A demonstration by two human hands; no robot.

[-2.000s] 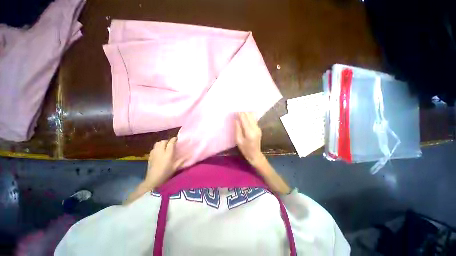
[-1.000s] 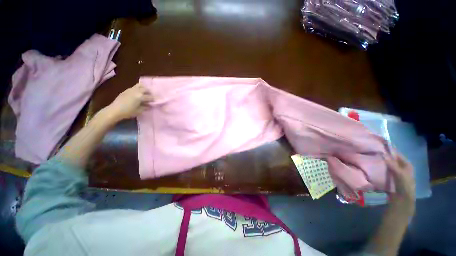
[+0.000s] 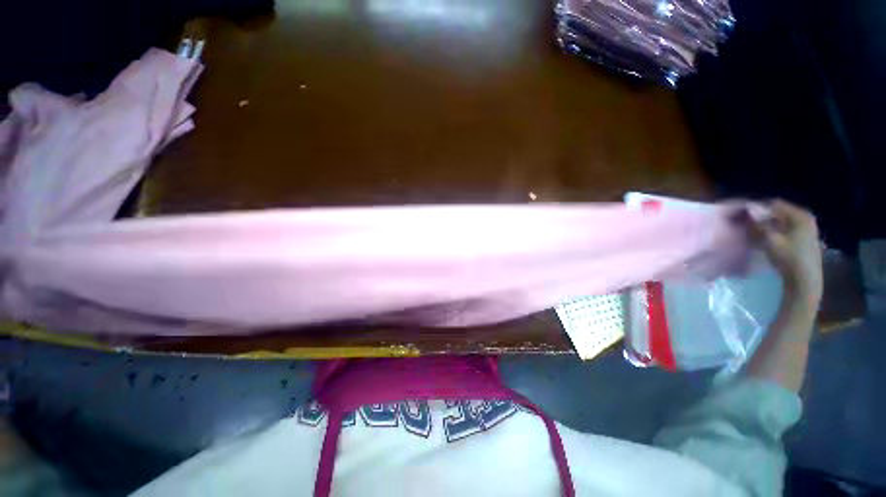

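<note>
Pale pink trousers point(image 3: 389, 257) are stretched long from left to right above the table's front edge, blurred by motion. My right hand point(image 3: 792, 243) holds their right end, over the polybag stack. The left end runs to the left rim of the picture and overlaps the loose pink heap. My left hand is not visible; only a dim, blurred part of the left arm shows at the lower left corner. The stack of empty polybags point(image 3: 690, 330) with its red band lies partly under the trousers at the right. A sticker sheet point(image 3: 595, 322) with rows of small marks lies beside it.
A loose matt pink heap point(image 3: 87, 146) lies at the left. A pile of packed trousers point(image 3: 646, 34) in shiny film stands at the far right. Dark masses border the brown table point(image 3: 418, 126) at the far left and right. Yellow tape point(image 3: 321, 352) runs along the near edge.
The trousers were folded, then partly opened, and now stretch across in one long strip. My right hand stays at the right end, slightly raised. My left hand has moved left out of sight.
</note>
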